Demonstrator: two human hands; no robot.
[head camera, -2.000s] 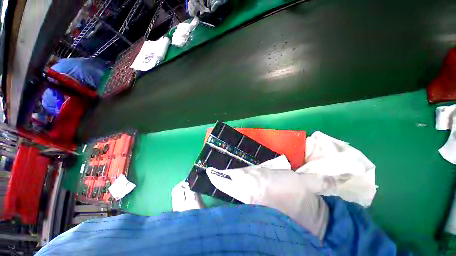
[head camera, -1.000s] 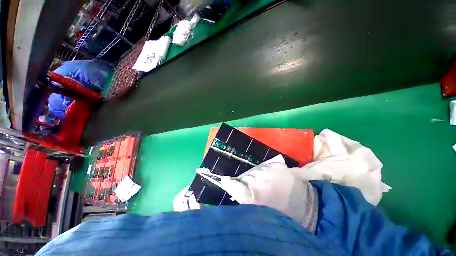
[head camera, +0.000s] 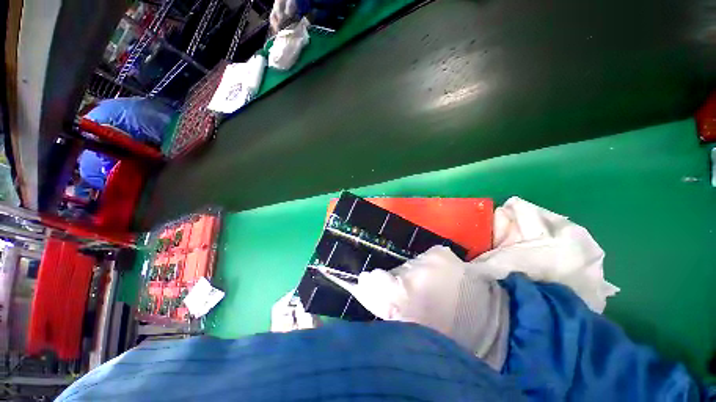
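Observation:
A PCB panel (head camera: 369, 235) with rows of black squares and a thin green component strip lies tilted over an orange-red pad (head camera: 459, 216). My right hand (head camera: 428, 286), in a white knit glove, is over the panel's lower right part. It holds a slim pointed tool, apparently tweezers (head camera: 336, 275), whose tip is at the panel's left part. My left hand (head camera: 289, 312), gloved, is at the panel's lower left edge, mostly hidden by the blue sleeve and panel. A crumpled white wipe (head camera: 549, 247) lies right of the pad.
A clear board tray (head camera: 182, 263) with orange-red pockets and a white paper slip (head camera: 203, 297) is at left. A dark conveyor belt (head camera: 471, 94) runs behind the green mat. Across it lie white cloths (head camera: 235, 85). A person in blue (head camera: 129, 118) is at far left. A red object (head camera: 706, 119) is at far right.
My right hand has drawn back slightly from the panel since the first frame, and the pointed tool shows more clearly. The panel has stayed nearly in place. The view has shifted slightly.

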